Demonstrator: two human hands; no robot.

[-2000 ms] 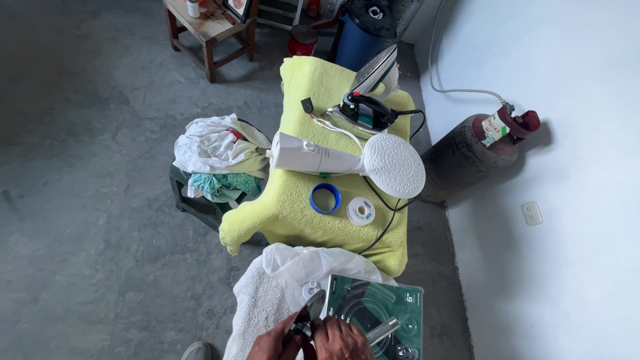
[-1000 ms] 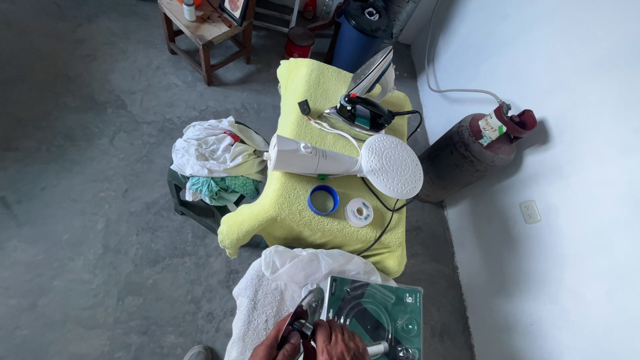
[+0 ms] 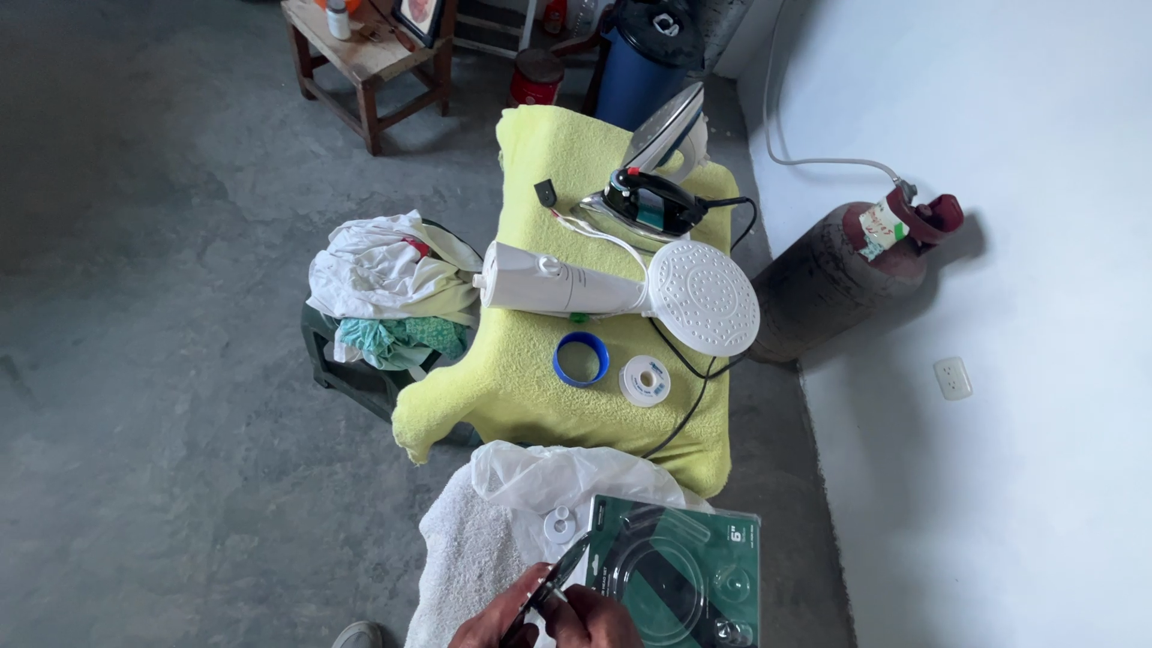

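Observation:
At the bottom of the view, my left hand (image 3: 504, 616) grips a thin, dark, round-edged metal piece (image 3: 567, 562), tilted nearly edge-on. My right hand (image 3: 589, 619) is closed at its middle, on a small shiny fitting (image 3: 551, 589); the fingers hide most of it. Beside and partly under my right hand lies a green blister package (image 3: 742, 576) with clear molded plastic. A small white plastic disc (image 3: 560, 526) rests on a clear plastic bag (image 3: 576, 472) over a white towel (image 3: 459, 549).
A yellow towel (image 3: 531, 162) bears an electric shower head (image 3: 567, 286), a clothes iron (image 3: 648, 202), a blue ring (image 3: 580, 359) and a white tape spool (image 3: 645, 381). Left are piled cloths (image 3: 378, 270) on a green stool (image 3: 324, 360). A gas cylinder (image 3: 837, 270) leans near the wall.
The round metal piece has turned in my hands from showing its face to nearly edge-on. A silvery tube seen by my right hand two seconds ago no longer shows.

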